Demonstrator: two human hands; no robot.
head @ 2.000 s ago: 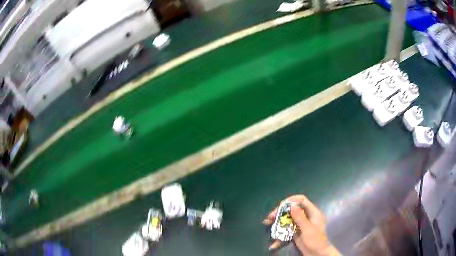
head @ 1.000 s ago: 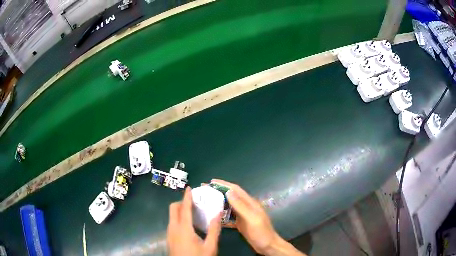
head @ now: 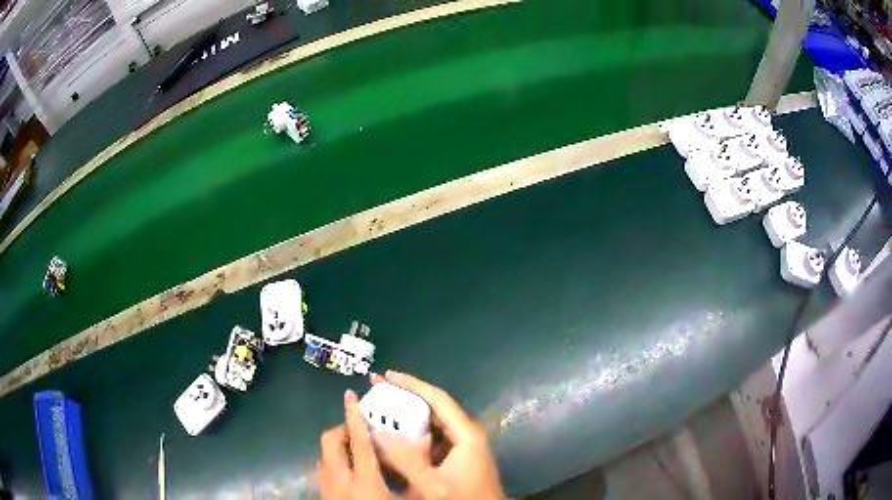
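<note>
A white plug adapter (head: pixel 399 410) with dark slots on its visible face is held between both hands at the bottom centre. My left hand (head: pixel 350 457) grips its left side, and my right hand (head: pixel 458 439) wraps its right side. Its underside is hidden by the fingers. Just beyond lies an open adapter unit (head: pixel 339 353) with its board showing. To its left are a white unit (head: pixel 283 312), another open unit (head: pixel 239 358) with yellow parts, and a white unit (head: pixel 200 404) with its slots up.
Finished adapters (head: pixel 732 161) stand in rows at the right, with a few loose ones nearer. A pale edging strip (head: pixel 430 203) borders the green conveyor belt (head: pixel 469 107), which carries two loose units. A blue tray (head: pixel 61 444) and a thin stick (head: pixel 162 469) lie at lower left. A cable crosses at right.
The white cover, earlier beside the exposed board, now shows its slotted face up between both hands. The loose units on the belt have shifted right in view.
</note>
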